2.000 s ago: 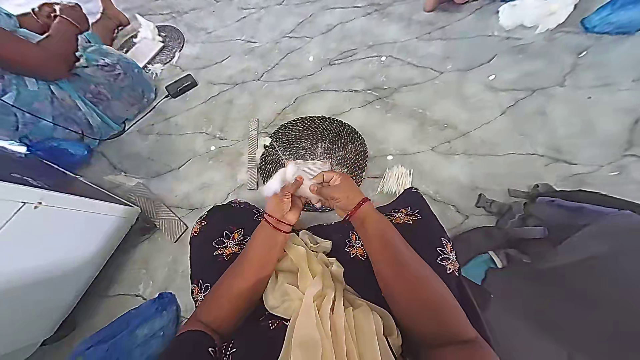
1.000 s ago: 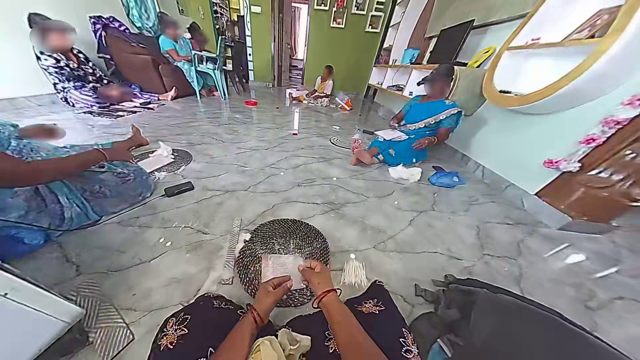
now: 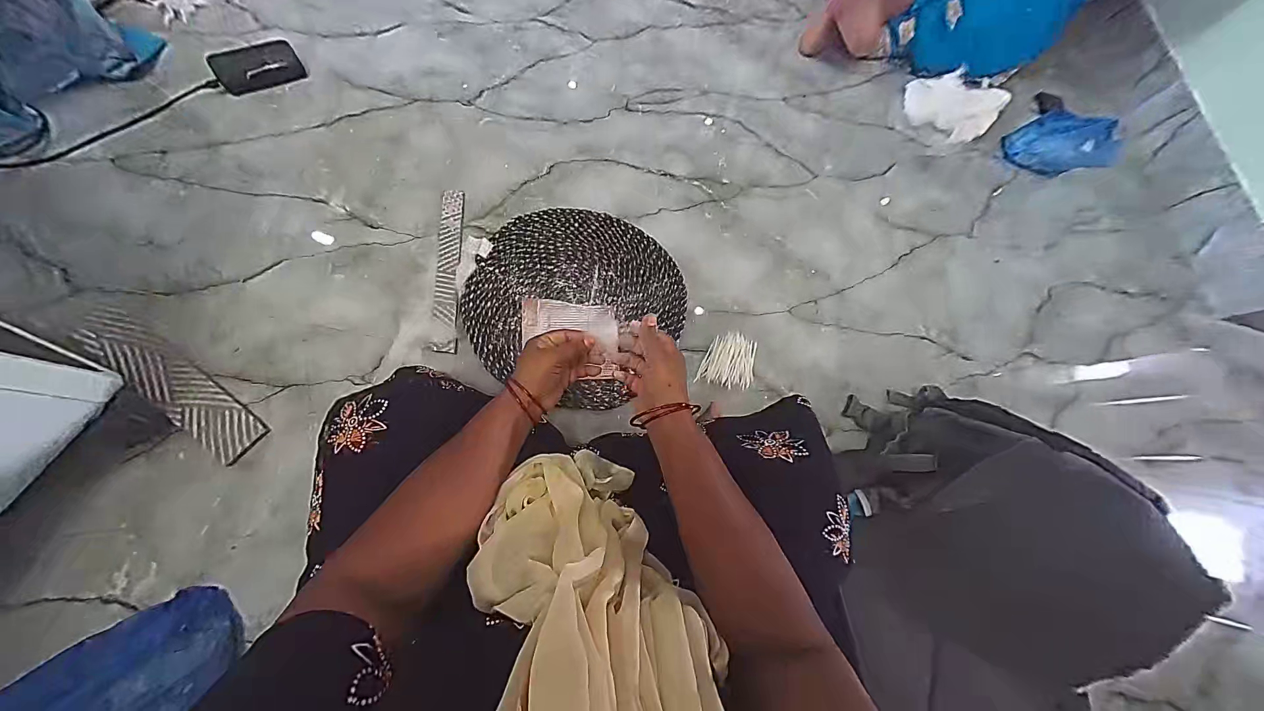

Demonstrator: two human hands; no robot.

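Observation:
A flat rectangular piece, pale with a pinkish-brown edge and fine stripes (image 3: 568,316), lies over the near part of a round black-and-white woven mat (image 3: 563,247). My left hand (image 3: 560,363) grips its near left edge between thumb and fingers. At its right side is my right hand (image 3: 652,363), fingers bent and fingertips close to the piece; whether they touch it I cannot tell. A small pile of thin white sticks (image 3: 728,360) lies on the floor right of the mat. Left of the mat are a narrow patterned strip (image 3: 448,272) and a small white tuft (image 3: 478,247).
A grey bag (image 3: 1027,533) lies at my right, a white box-like object (image 3: 49,400) at the left. A black device with a cable (image 3: 259,67) rests upper left. Upper right are white fluffy material (image 3: 956,105), a blue plastic bag (image 3: 1062,141) and part of another person (image 3: 948,35).
Two seconds ago both hands held white fluffy material over the mat; now the flat piece is in view there. My right hand has come off its grip at the piece's edge. The view has tipped down again.

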